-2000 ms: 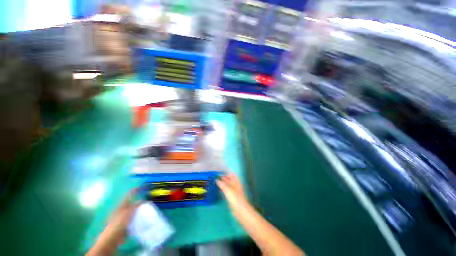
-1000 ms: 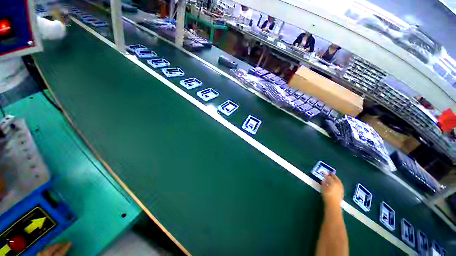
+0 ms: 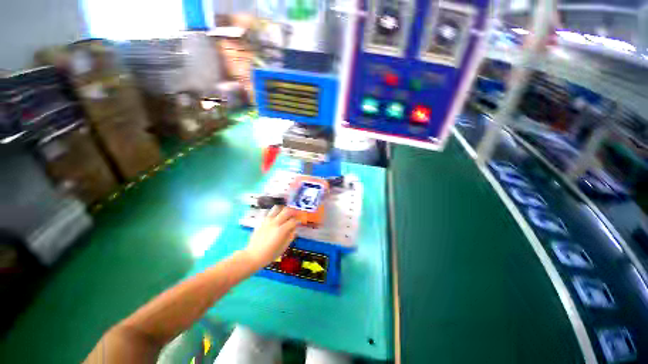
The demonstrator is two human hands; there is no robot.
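Observation:
A housing [image 3: 307, 197] with a white-blue rim and dark inner pattern lies in the orange fixture [image 3: 311, 216] on the silver perforated base plate [image 3: 344, 221]. My left hand [image 3: 271, 233] reaches in from the lower left. Its fingertips are at the front left edge of the fixture, close to the housing; blur hides whether they grip it. The press head [image 3: 305, 144] is above the fixture with a gap between them. My right hand is out of the picture.
The blue base's front label [image 3: 312, 266] shows a red button and a yellow arrow. The control box [image 3: 408, 78] hangs at upper right with lit switches. The green conveyor [image 3: 455, 263] runs on the right, with a row of housings [image 3: 591, 291] beyond its white line. Cartons [image 3: 117, 128] stand at left.
The view has swung from the conveyor back to the press. My left hand has moved from beside the blue base to the fixture. My right hand, earlier at a housing on the belt, has left the picture.

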